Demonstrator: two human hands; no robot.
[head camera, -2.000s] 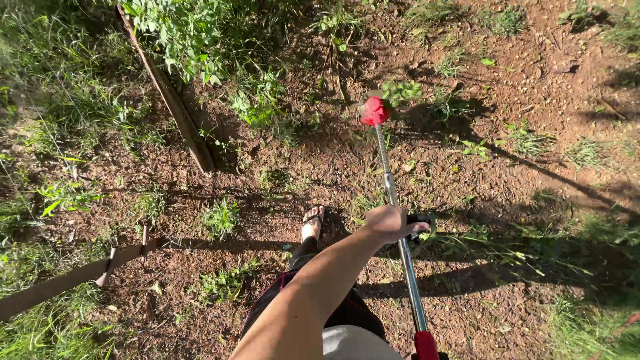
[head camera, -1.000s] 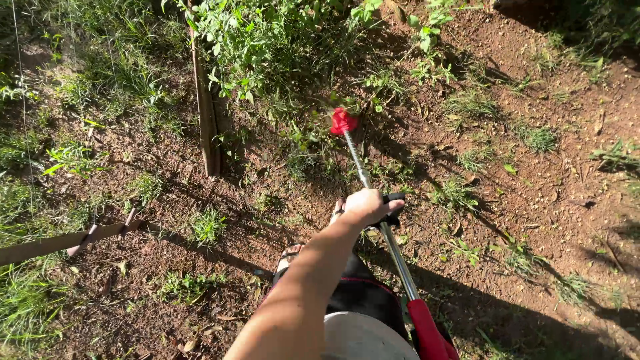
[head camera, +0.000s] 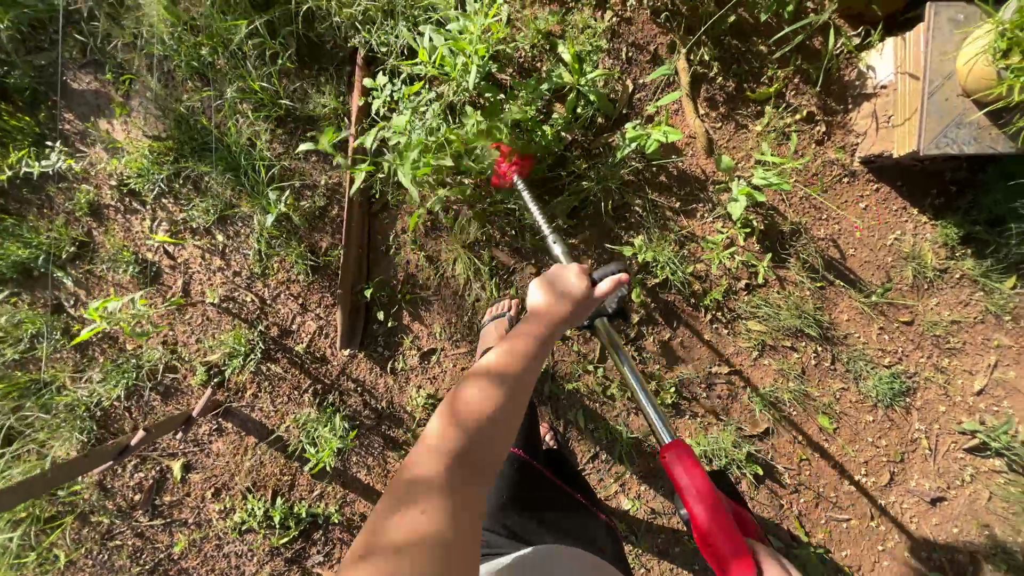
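A string trimmer with a metal shaft (head camera: 636, 384) runs from the lower right up to the centre. Its red head (head camera: 512, 166) is among leafy weeds (head camera: 424, 120). Around the black front handle (head camera: 612, 292) my left hand (head camera: 566, 294) is closed, thumb out to the right. My right hand (head camera: 770, 558) shows only in part at the bottom edge, against the red rear housing (head camera: 708, 508); its fingers are mostly hidden.
A wooden plank (head camera: 352, 208) lies upright in view, left of the weeds. A strap-like strip (head camera: 88, 468) crosses the lower left. At the upper right is a block with a patterned top (head camera: 960, 88). My sandalled foot (head camera: 498, 320) stands on reddish soil.
The trimmer's head has moved left, from open soil into the leafy weeds. The view has shifted, bringing in the block at the upper right. My left hand keeps its hold.
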